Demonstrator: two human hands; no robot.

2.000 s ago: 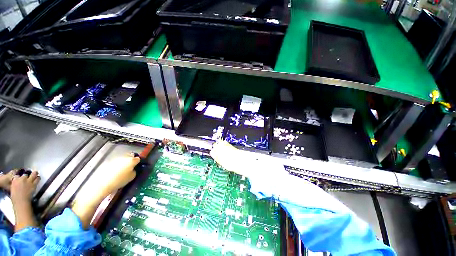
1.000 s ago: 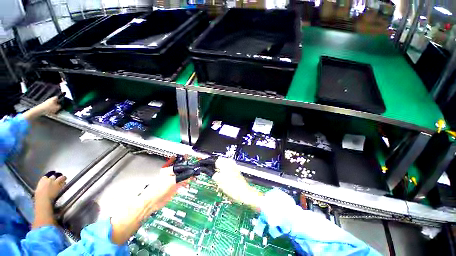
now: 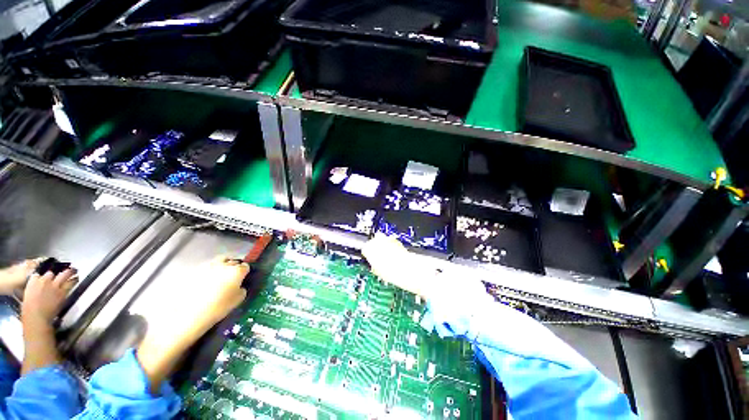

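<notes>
A large green circuit board (image 3: 328,336) lies in a dark and reddish-brown carrier (image 3: 259,248) in front of me. My left hand (image 3: 201,303) is curled over the carrier's left edge, with something dark at its fingertips; what it holds is hidden. My right hand (image 3: 398,264) is at the board's far edge, fingers close together and pointing down, just in front of the bin of blue components (image 3: 419,236). Whether it holds a part cannot be seen. White components (image 3: 364,220) lie in the bin to the left, cream components (image 3: 480,234) in the bin to the right.
A metal rail (image 3: 567,289) runs between board and bins. Above stands a green shelf (image 3: 509,25) with a black tote (image 3: 386,70) and a flat tray (image 3: 575,98). More blue components (image 3: 160,152) lie in bins at left. Another person's hands (image 3: 41,291) are together at the left edge.
My left hand has moved from beside my right hand to the carrier's left edge. My right hand stays near the far edge. The other person's hands have come together. The view tilted down.
</notes>
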